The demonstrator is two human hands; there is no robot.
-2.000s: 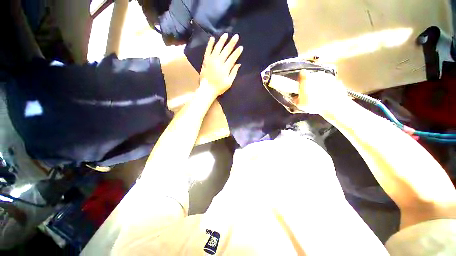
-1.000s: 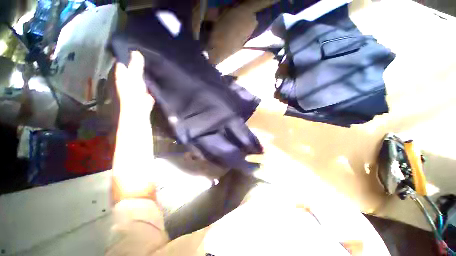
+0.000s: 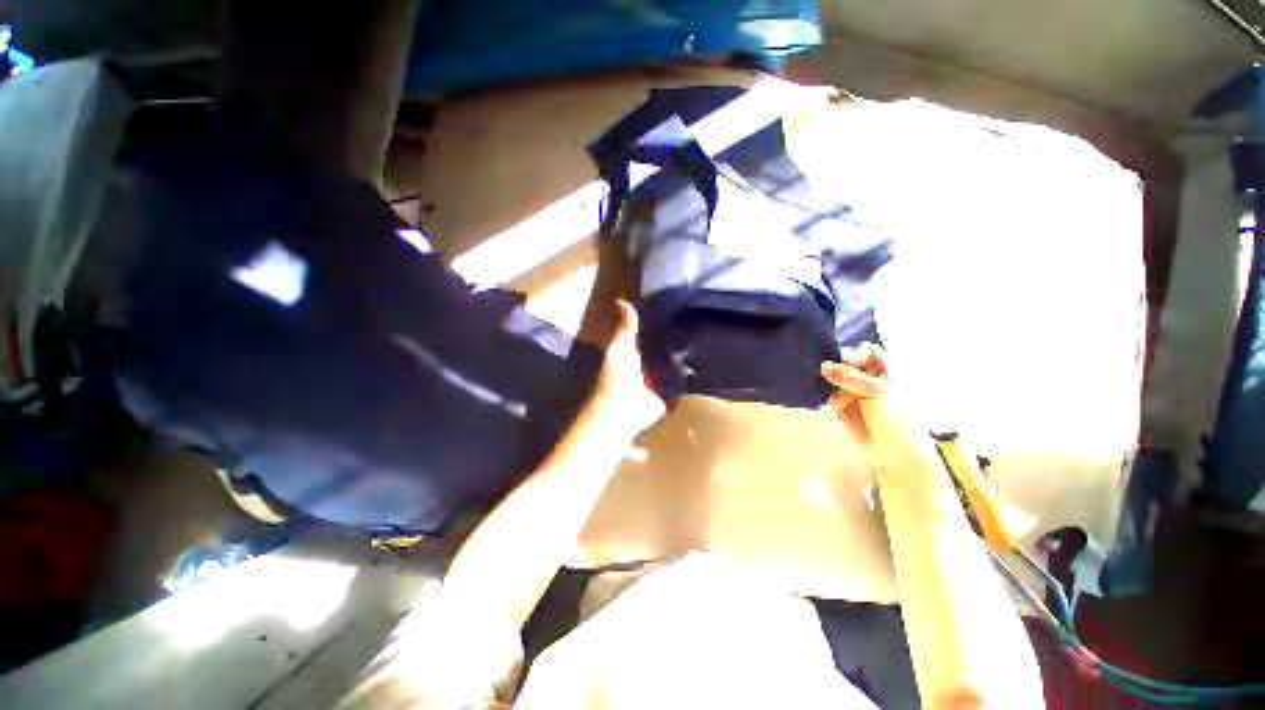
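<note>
A navy garment panel [image 3: 742,347] lies at the near end of the far pile on the tan table. My left hand [image 3: 631,375] is at its left edge, and my right hand [image 3: 863,388] has its fingers on its right edge. Both hands appear to hold the panel. The navy pile [image 3: 680,229] continues beyond it, with jagged edges and sun stripes. The steam iron's yellow-orange handle [image 3: 988,499] shows just right of my right forearm; the forearm hides part of the iron.
A large navy stack [image 3: 333,333] with a bright patch hangs at the table's left. A pale board [image 3: 278,624] is at lower left. The tan table [image 3: 735,486] is strongly sunlit at right. A blue hose [image 3: 1151,685] runs off at lower right. A blue surface [image 3: 597,42] is beyond the table.
The panel that my left hand held up at the left is no longer in that hand. Both hands are now at the far pile's near end. The view has shifted, with the left stack now in view.
</note>
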